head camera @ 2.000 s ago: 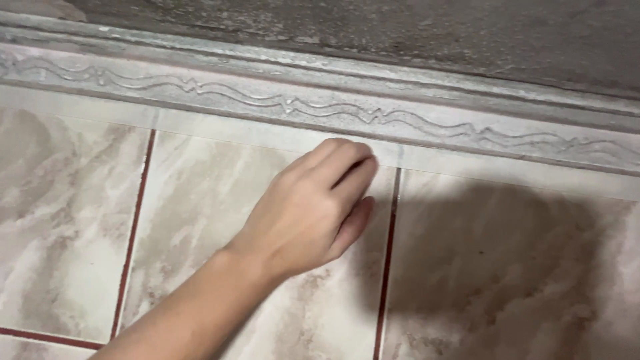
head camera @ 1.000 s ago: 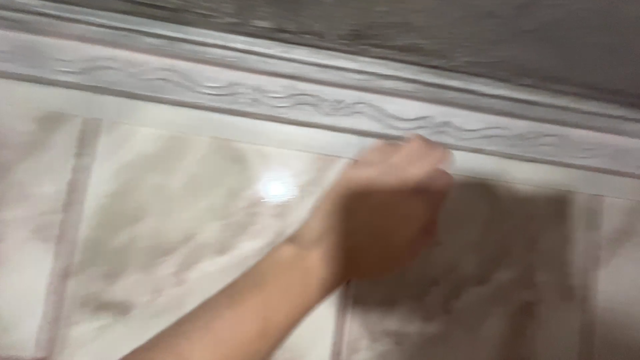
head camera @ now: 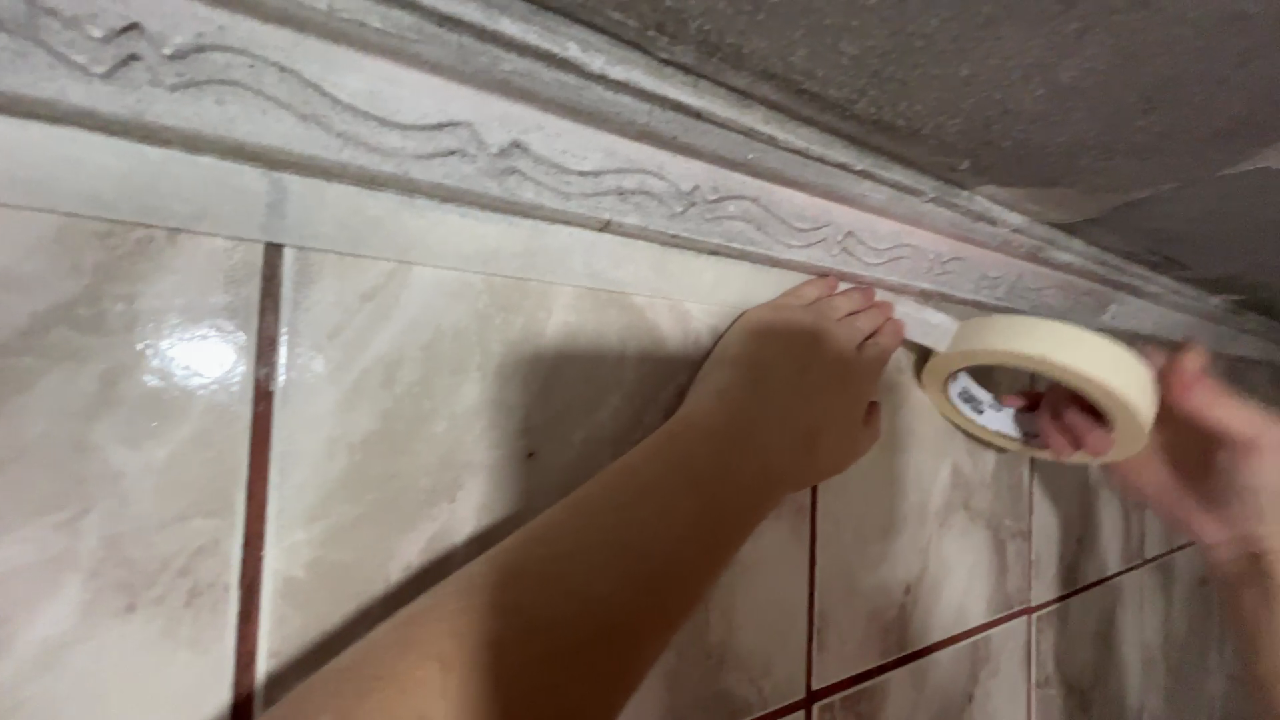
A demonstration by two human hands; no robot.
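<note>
A strip of masking tape [head camera: 520, 245] runs along the top edge of the marbled wall tiles, just under the molding. My left hand [head camera: 800, 380] lies against the tape with its fingertips near the molding's lower edge. From beside those fingers the strip leads to the roll of masking tape [head camera: 1060, 345], which is tilted and turned partly toward me. My right hand [head camera: 1200, 440], blurred, holds the roll from the right, with fingers inside its core. A printed label shows on the core's inner wall.
The gray molding [head camera: 600, 165] with a raised wavy relief slants down to the right above the tape. Over it is a rough gray surface [head camera: 1000, 90]. Glossy tiles [head camera: 450, 400] with dark red joints cover the wall below.
The tape roll and my right hand now show at the right; neither was in the earlier frames. My left hand has moved right along the tape. The view has shifted.
</note>
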